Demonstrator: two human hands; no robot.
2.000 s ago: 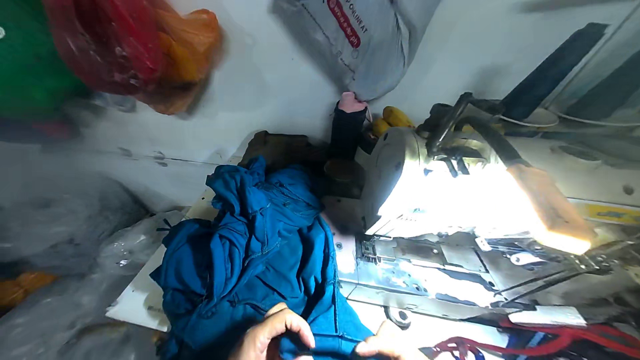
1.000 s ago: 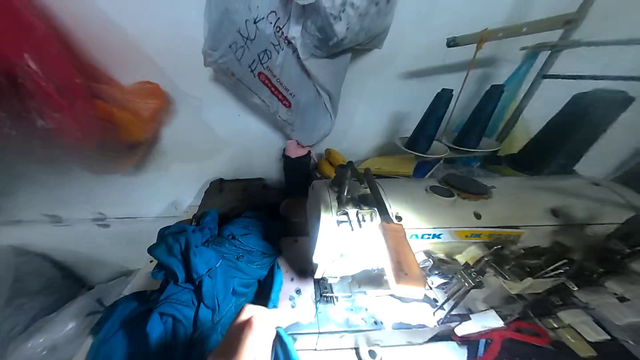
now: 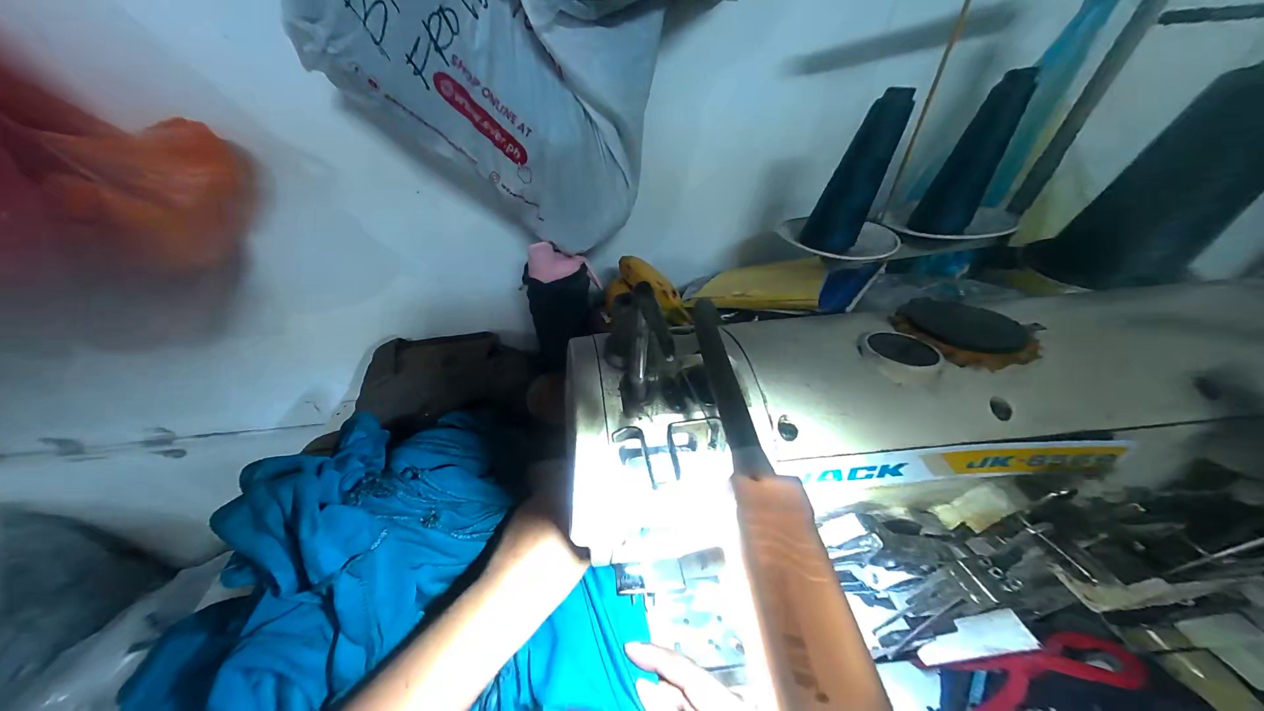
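Note:
Blue garment fabric (image 3: 375, 553) lies bunched left of a Jack industrial sewing machine (image 3: 849, 395), and a flatter part (image 3: 592, 632) runs beside its presser foot (image 3: 632, 576). My left hand (image 3: 548, 523) reaches over the cloth to the left side of the machine head, which hides its fingers. Low in the view, my right hand (image 3: 681, 676) has its fingertips at the cloth's right edge, by the glaring needle plate; a wooden handle (image 3: 810, 592) on a dark metal arm partly covers this hand. Whether it pinches the cloth does not show.
Red-handled scissors (image 3: 1066, 662) and jumbled metal parts (image 3: 948, 573) lie at the right. Dark thread cones (image 3: 859, 178) stand behind the machine. A grey plastic bag (image 3: 583, 148) hangs above, and an orange plastic bag (image 3: 188, 197) hangs at the left.
Both hands were low on the blue cloth two seconds ago. My left hand has since moved up to the machine head, and cloth now lies beside the presser foot. The view has shifted right.

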